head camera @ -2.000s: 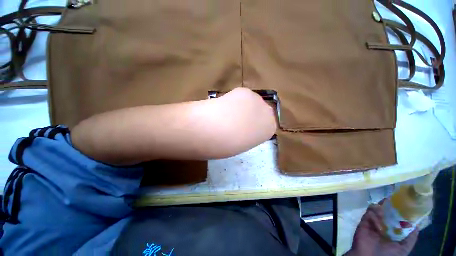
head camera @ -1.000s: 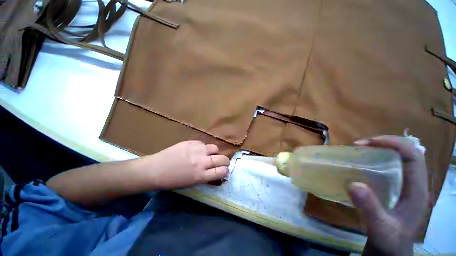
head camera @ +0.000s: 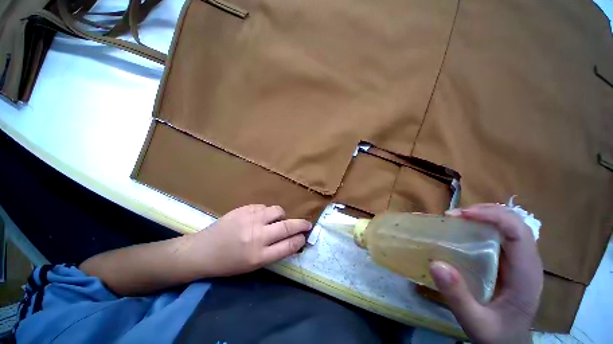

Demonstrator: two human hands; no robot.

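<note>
The brown bag body panel (head camera: 296, 87) lies flat with its centre seam running up to the right. The corner cut-out (head camera: 393, 178) shows a brown inner layer and pale and dark rims. My left hand (head camera: 259, 240) lies at the near edge of the bottom flap (head camera: 215, 171), fingertips on the flap's corner beside the cut-out; whether they pinch it is hidden. My right hand (head camera: 501, 269) holds the clear glue bottle (head camera: 430, 252) on its side, its yellow neck and pale nozzle pointing left to the flap's edge near my left fingertips. A white wad (head camera: 525, 218) shows behind my right fingers.
Brown looped handles (head camera: 134, 33) lie at the upper left beside other folded brown pieces (head camera: 33, 50). The white worktable (head camera: 87, 114) has a yellowish curved edge close to my body. Strap ends show at the panel's right side.
The bottle came up from below the table's right edge to the cut-out, then moved slightly left and down. My left hand left the cut-out for the flap's near edge. The view has turned left.
</note>
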